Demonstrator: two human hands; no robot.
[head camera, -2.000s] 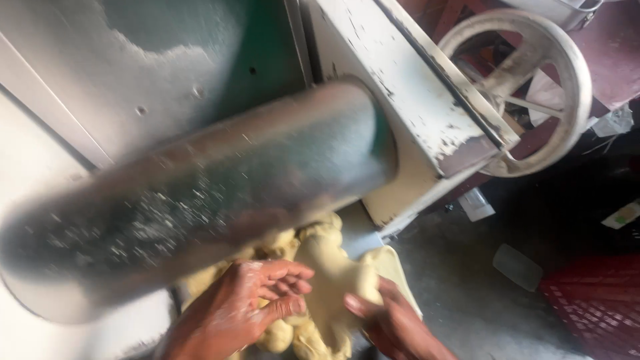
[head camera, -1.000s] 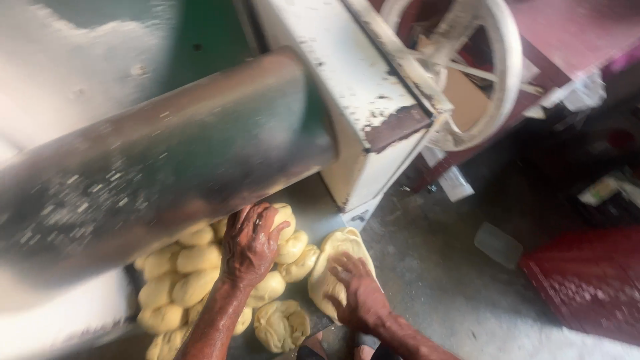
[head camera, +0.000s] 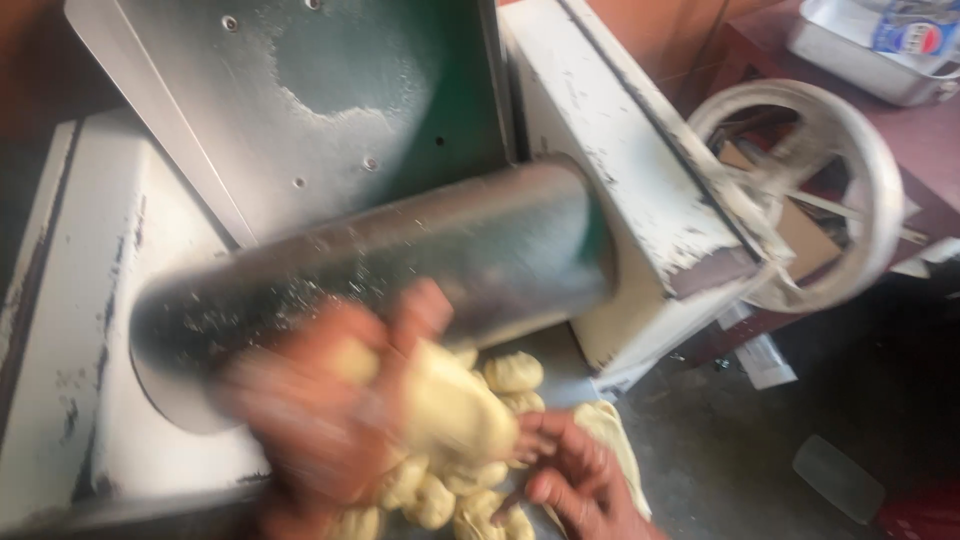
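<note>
Blurred by motion, my left hand (head camera: 330, 405) is raised in front of the steel roller (head camera: 450, 255) with a piece of yellow dough (head camera: 454, 401) in its grip. My right hand (head camera: 577, 472) is at the lower right of that piece, fingers apart and curled; whether its fingertips touch the dough is unclear. Below the roller lie several dough balls (head camera: 514, 373), partly covered by my hands. A flattened dough piece (head camera: 611, 439) shows behind my right hand.
The roller sits between chipped white machine housings (head camera: 622, 150), below a metal chute plate (head camera: 337, 75). A white handwheel (head camera: 885, 187) projects at right. Beyond it, a metal tray (head camera: 847, 56) rests on a dark red table. A translucent flat piece (head camera: 838, 478) lies on the floor.
My left hand has risen from the dough balls with a dough piece in it. My right hand has come off the flattened dough. The view has shifted.
</note>
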